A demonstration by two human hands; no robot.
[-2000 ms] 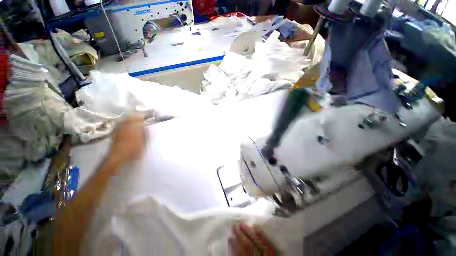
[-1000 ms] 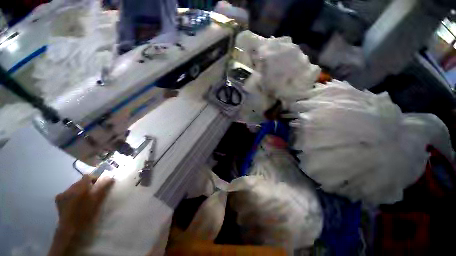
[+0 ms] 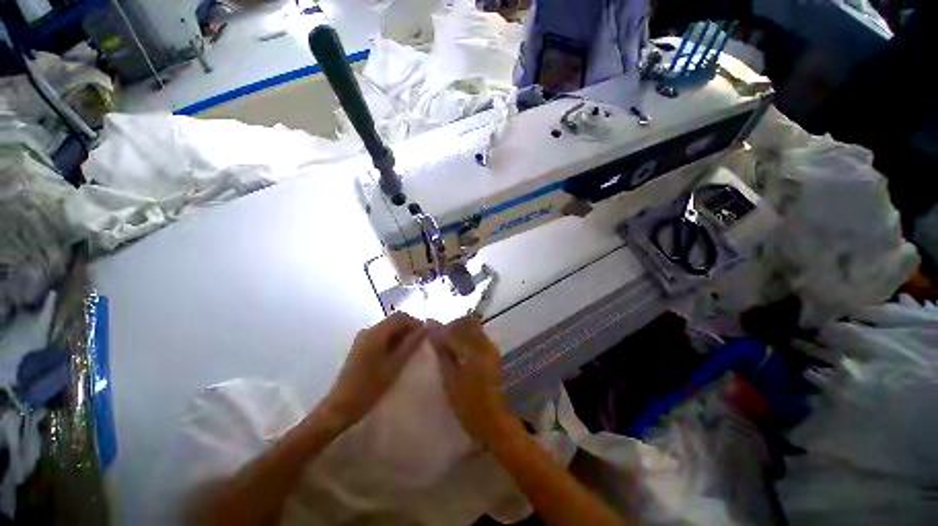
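A white garment piece [image 3: 396, 442] hangs from my fingertips and spreads over the front of the table [image 3: 237, 288]. My left hand [image 3: 381, 354] and my right hand [image 3: 465, 368] meet just in front of the needle area and pinch the cloth's edge between them. The white sewing machine [image 3: 514, 195] has a blue stripe and a dark panel. Its presser foot [image 3: 427, 288] is lit brightly, so the exact contact between cloth and foot cannot be told. A small metal guide [image 3: 483, 291] stands on the bed right of the foot.
A dark green rod [image 3: 350, 98] slants above the needle end. Black-handled scissors [image 3: 684, 241] lie in a grey tray [image 3: 658, 269] at the right. White cloth heaps lie behind at left [image 3: 195, 164] and at far right [image 3: 843, 216]. A ruler tape [image 3: 581, 342] runs along the front edge.
The view has swung from the right back to the machine. Both hands are now together at the cloth's edge before the needle; one second ago only one hand showed there.
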